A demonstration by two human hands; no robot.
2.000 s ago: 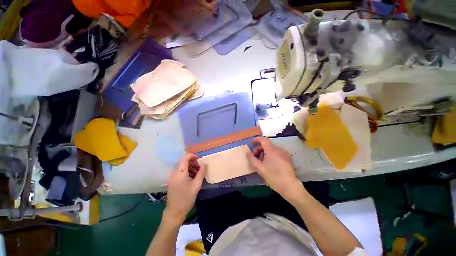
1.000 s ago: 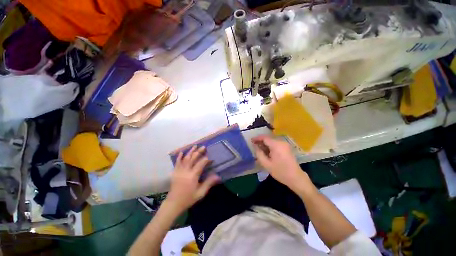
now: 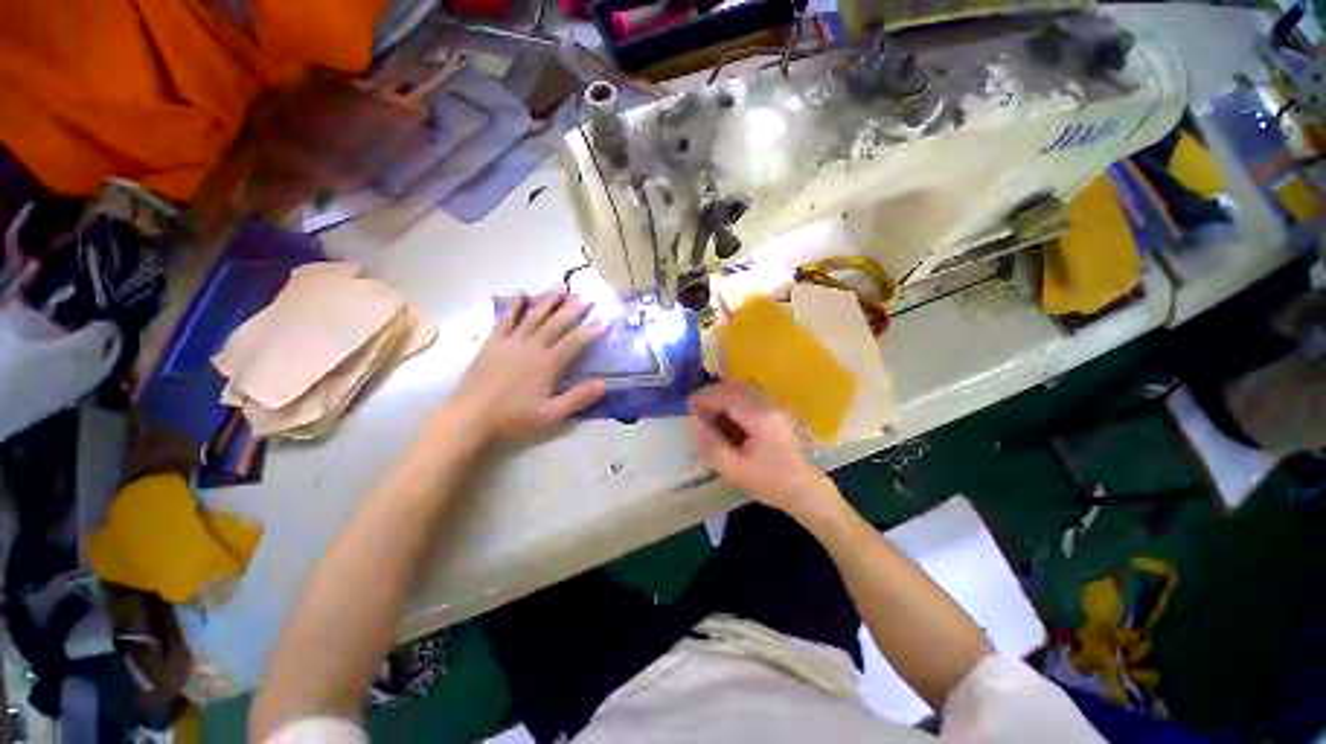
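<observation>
The blue sewing template (image 3: 625, 395) lies closed and flat on the white machine table, its far right part under the lit needle area (image 3: 672, 323) of the sewing machine (image 3: 873, 138). My left hand (image 3: 531, 371) lies flat on the template's left side with fingers spread. My right hand (image 3: 749, 443) is at the template's near right corner, thumb and fingertips together at its edge; whether they pinch it is unclear. A yellow piece (image 3: 790, 366) lies on beige pieces (image 3: 861, 356) right of the needle.
A beige stack (image 3: 313, 349) lies left of the template on a dark blue sheet (image 3: 218, 327). Yellow pieces (image 3: 167, 538) lie at far left. Clear spare templates (image 3: 458, 138) and orange cloth (image 3: 189, 87) are behind. Yellow and red handles (image 3: 851, 273) show under the machine arm.
The template was open with a beige piece at its near edge, then folded shut. It has moved away from me to the needle, with my left hand now flat on it. The view has shifted.
</observation>
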